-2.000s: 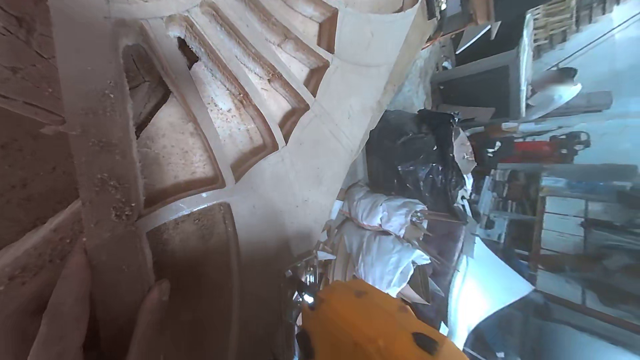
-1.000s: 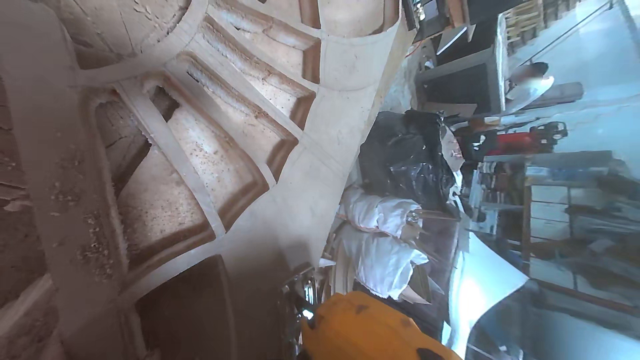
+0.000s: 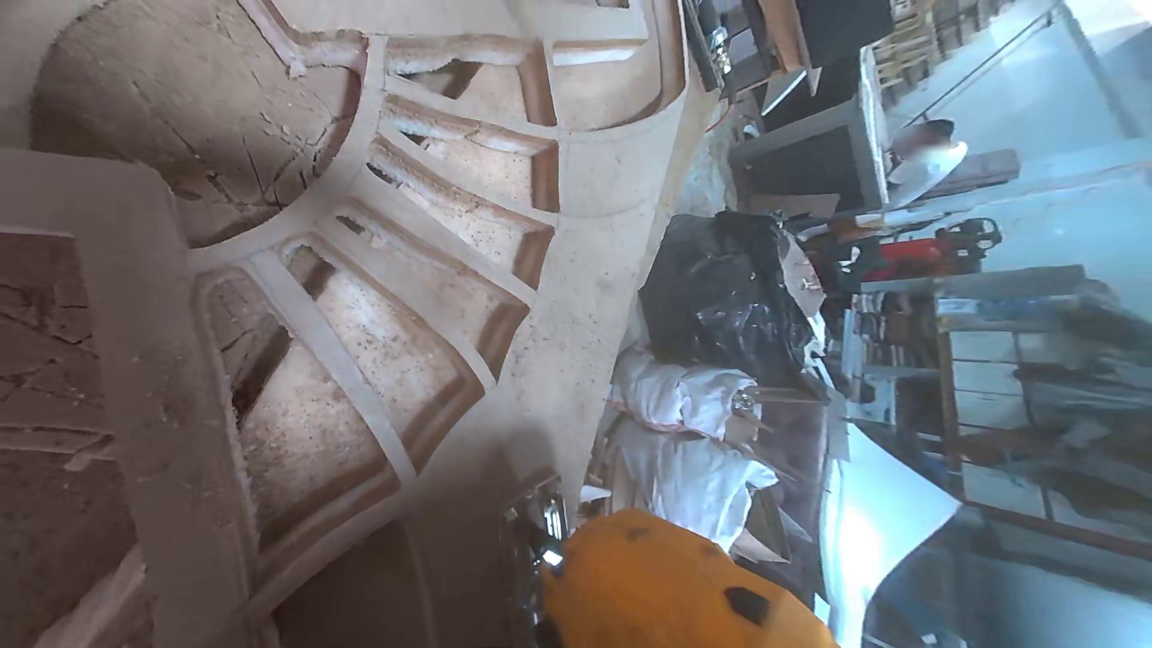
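Observation:
A large carved wooden panel (image 3: 585, 306) fills the left and middle of the head view, with curved ribs fanning out from a rounded opening. Sawdust and chips lie in its recesses and on its frame. At the bottom centre is an orange power tool (image 3: 675, 576) with dark spots, its shiny metal part (image 3: 551, 522) at the panel's lower right edge. The exact kind of tool cannot be told. Neither my left hand nor my right hand shows, so what each one holds or touches is hidden.
Beyond the panel's right edge lie a black plastic bag (image 3: 720, 297) and white sacks (image 3: 679, 450) with wood scraps. A white sheet (image 3: 877, 513), shelves (image 3: 990, 378) and a red machine (image 3: 909, 256) stand farther right. A person (image 3: 927, 157) is in the background.
Two seconds ago fingers showed on the panel at the lower left; they are out of view now. The view has shifted, showing more of the panel's rounded opening.

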